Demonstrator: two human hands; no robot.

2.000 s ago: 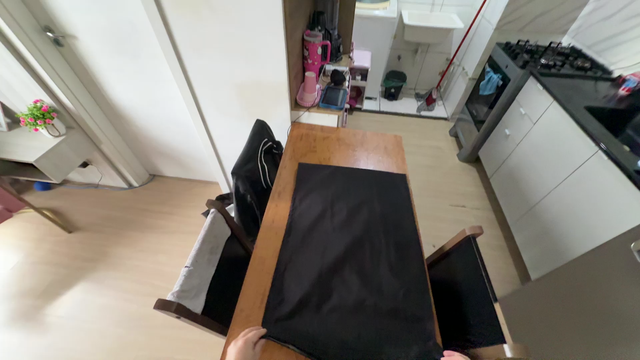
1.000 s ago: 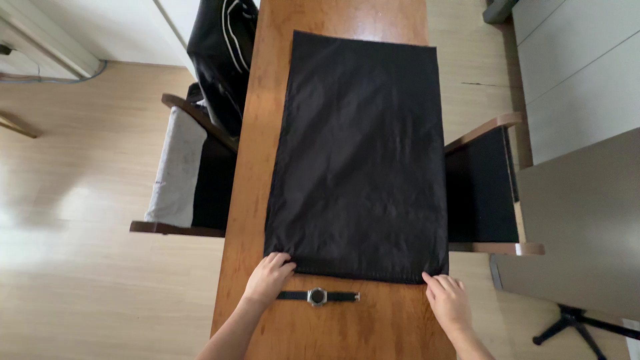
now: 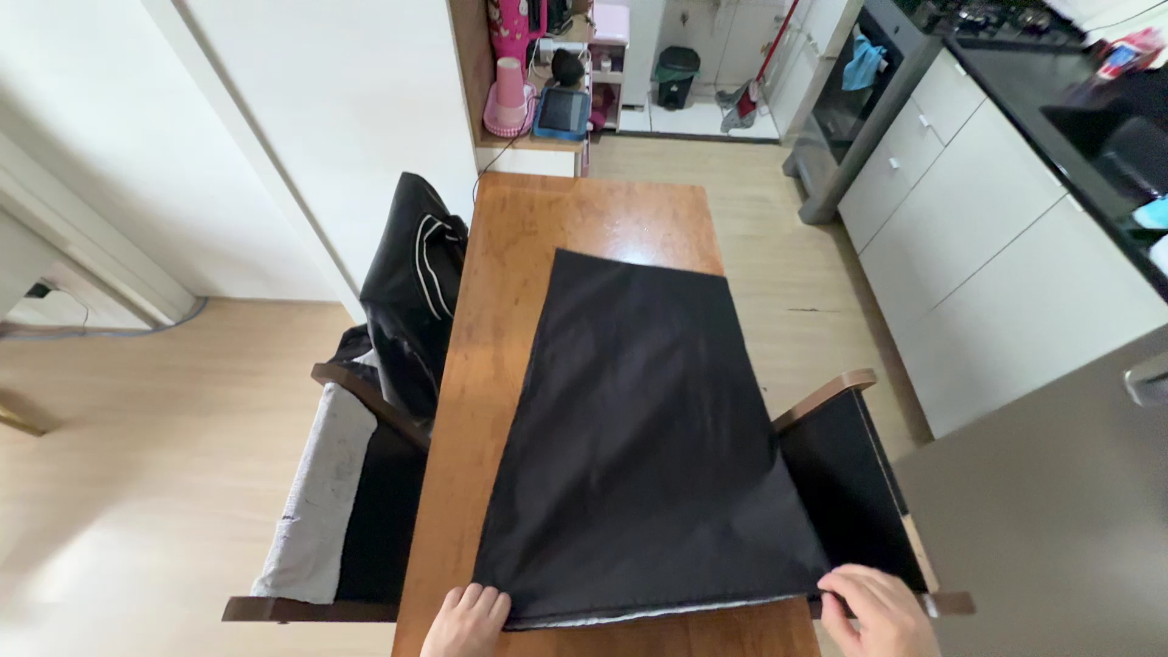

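Note:
A black rectangular cloth (image 3: 639, 438) lies spread over a wooden table (image 3: 511, 228), and a thin light-coloured layer shows along its near edge. At the near left corner my left hand (image 3: 467, 620) has its fingers curled on the fabric. My right hand (image 3: 871, 607) pinches the near right corner, which reaches past the table's right edge. Both hands are partly cut off by the bottom of the view. The wristwatch seen earlier is not visible.
A chair with a whitish cloth (image 3: 310, 493) and a black bag (image 3: 411, 292) stand left of the table. Another chair (image 3: 849, 474) is on the right. White kitchen cabinets (image 3: 995, 246) line the right side, and a shelf (image 3: 534, 146) stands beyond the table.
The cloth's near right corner has moved outward past the table edge, with my right hand on it. The watch that lay between my hands one second ago is out of sight. The view has tilted up.

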